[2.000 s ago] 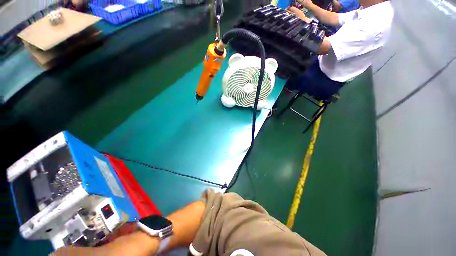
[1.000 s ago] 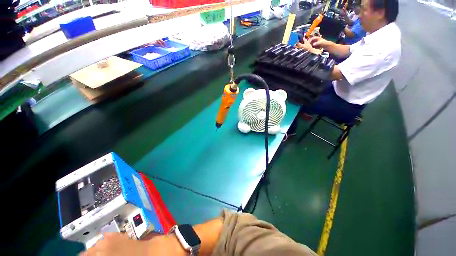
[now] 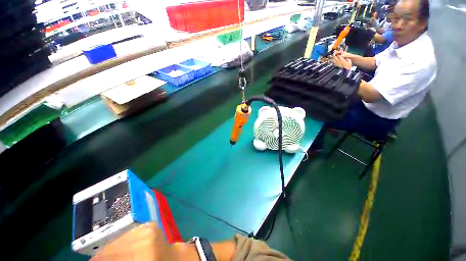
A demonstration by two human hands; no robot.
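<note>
My right hand (image 3: 138,245) reaches in from the bottom edge, with a watch at the wrist. It covers the front of a white-and-blue screw feeder (image 3: 137,196) at the lower left. Its fingers are blurred and partly cut off, so I cannot see whether they hold anything. Small silvery-brown screws (image 3: 119,206) lie heaped in the feeder's dark hopper. A bright red base (image 3: 166,216) shows along the feeder's right side. My left hand is not in view.
An orange electric screwdriver (image 3: 239,124) hangs over the green bench (image 3: 219,168), beside a pale fan (image 3: 279,129). A thin cord crosses the bench. Black trays (image 3: 317,89) and a seated person (image 3: 403,76) are beyond. Cardboard (image 3: 134,90) and a blue bin (image 3: 179,72) lie at the back.
The view has tilted up, showing more shelf and the seated person, whose head now faces this way. My right hand now covers the feeder's front, including the small red-black switch.
</note>
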